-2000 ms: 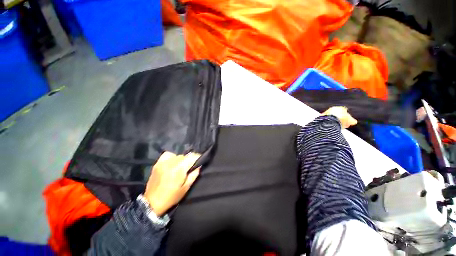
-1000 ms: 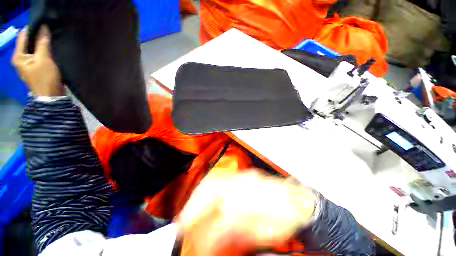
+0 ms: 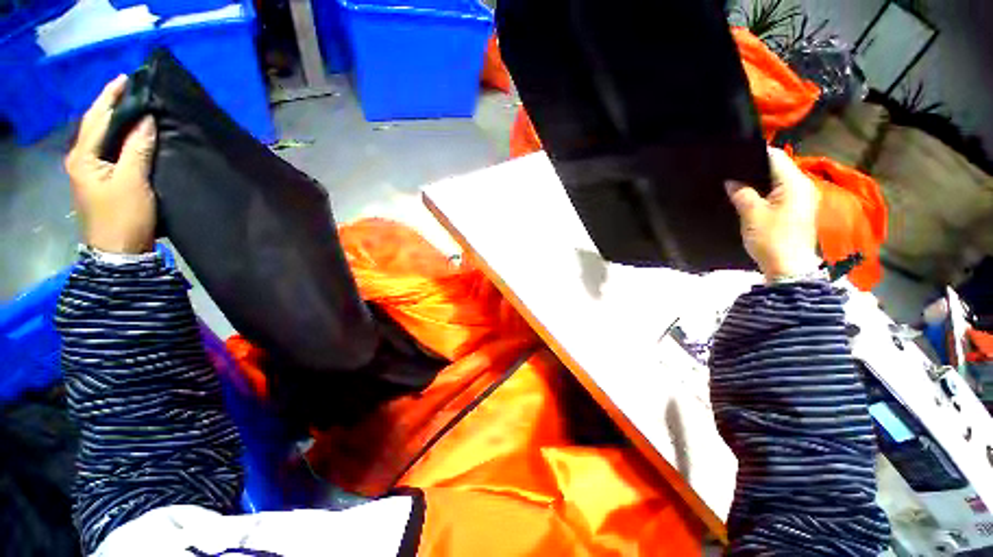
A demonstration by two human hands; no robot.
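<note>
My left hand (image 3: 118, 180) grips the top end of a black padded panel (image 3: 256, 234) at the left. The panel hangs down at a slant, its lower end near the orange sack and black pieces. My right hand (image 3: 779, 218) grips the lower right edge of another black panel (image 3: 653, 131), raised above the white table (image 3: 534, 229). This panel's top is cut off by the frame's upper edge. The sewing machine (image 3: 926, 435) is at the right, partly hidden by my right forearm; its needle area cannot be made out.
Blue crates (image 3: 414, 54) stand on the grey floor at the back. An orange sack (image 3: 408, 283) with black pieces is beside the table's wood-coloured edge. An orange apron (image 3: 512, 468) covers my lap. More orange bundles (image 3: 849, 207) lie behind the table.
The panel that lay on the table is now lifted in my right hand, which was blurred over my lap. My left hand still holds its panel, now lower and tilted. The view has shifted.
</note>
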